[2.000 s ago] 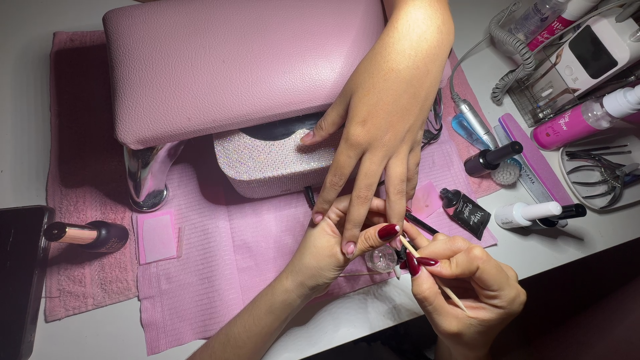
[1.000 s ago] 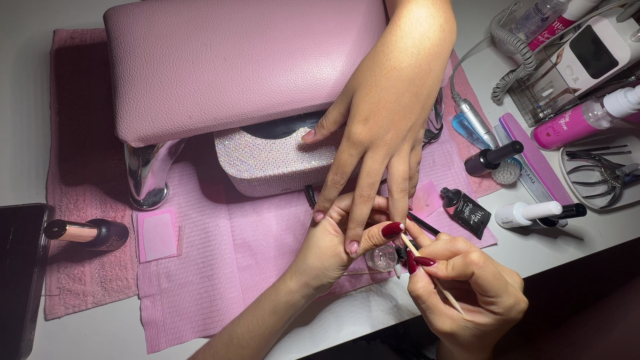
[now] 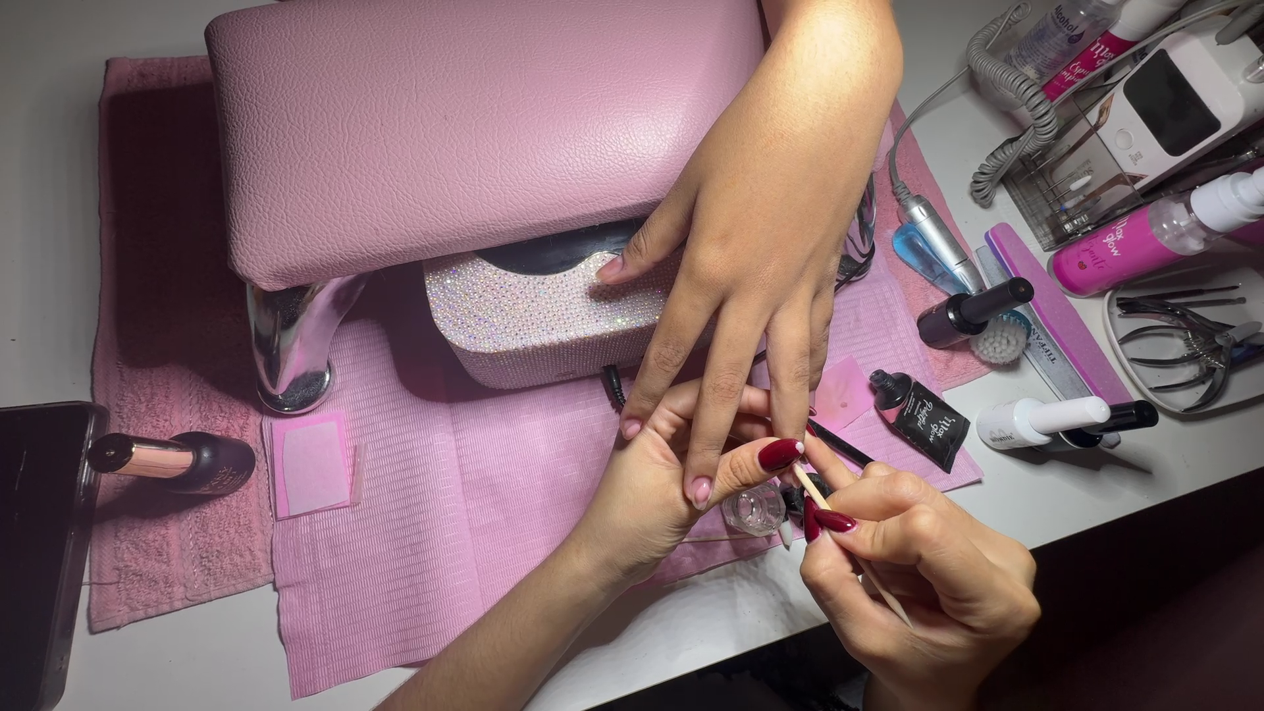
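My left hand [image 3: 642, 494], palm up with dark red nails, holds the fingers of another person's hand [image 3: 760, 237] from below. Its thumb lies by the tip of one of those fingers. In my right hand [image 3: 918, 573] a thin wooden stick [image 3: 812, 489] is pinched, its tip at that same fingertip. Just under the hands, a small clear glass dish [image 3: 755, 509] stands on the pink disposable towel [image 3: 395, 553], beside a partly hidden dark item. The other person's thumb rests at a rhinestone-covered nail lamp [image 3: 533, 316].
A pink padded armrest [image 3: 474, 128] on chrome legs spans the top. To the right are a black tube [image 3: 923, 420], polish bottles [image 3: 1037, 422], a nail file [image 3: 1057, 306], a drill handpiece [image 3: 938, 242] and a tray of nippers [image 3: 1136, 341]. A dark polish bottle [image 3: 207, 462] and phone-like device [image 3: 39, 543] lie left.
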